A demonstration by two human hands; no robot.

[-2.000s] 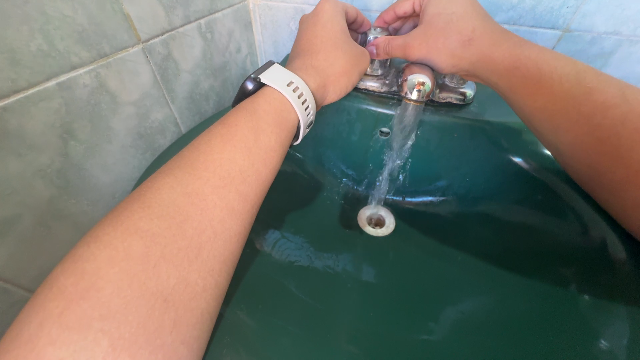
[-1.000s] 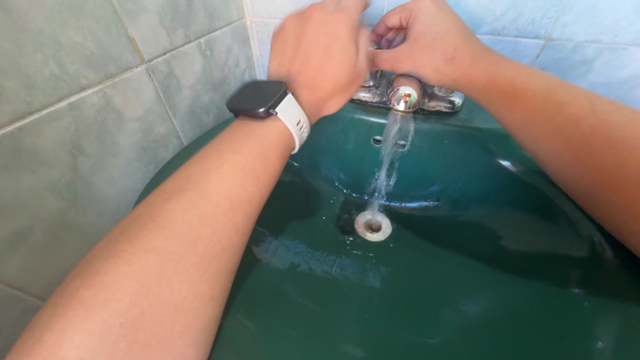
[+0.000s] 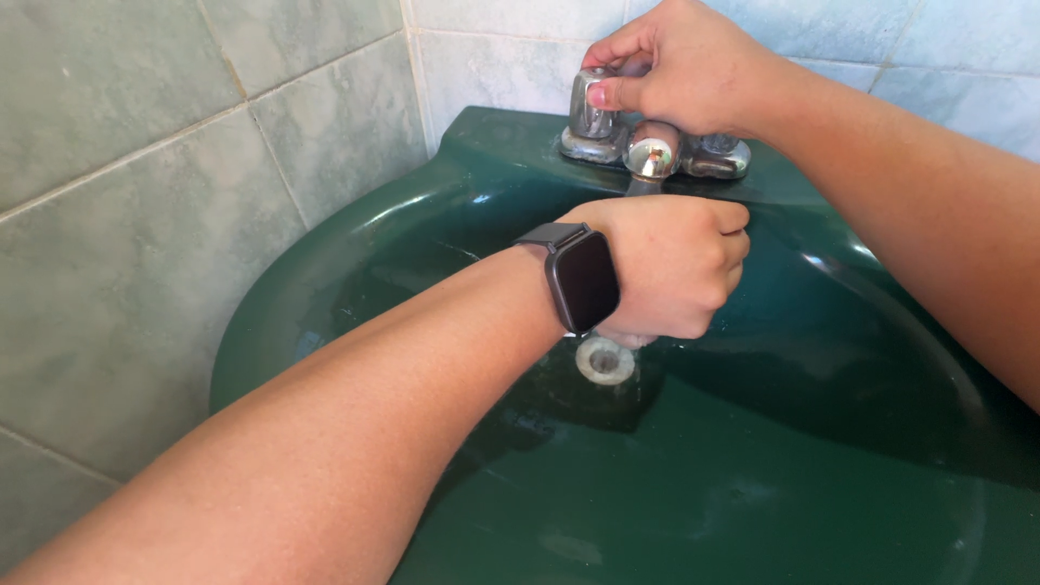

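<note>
My right hand grips the left faucet handle of a chrome two-handle faucet at the back of a green washbasin. The spout points toward me, with a little water visible just below it. My left hand, a smartwatch on its wrist, is under the spout with curled fingers; its palm side and whatever may be in it are hidden. Behind and below this hand shows the pale drain ring. The right faucet handle is mostly hidden by my right hand.
A greenish tiled wall rises along the left of the basin. Lighter bluish tiles cover the wall behind the faucet. The basin's raised back ledge reaches into the corner.
My left hand has left the faucet handle area and moved down under the spout, across the stream. My right hand remains at the left handle.
</note>
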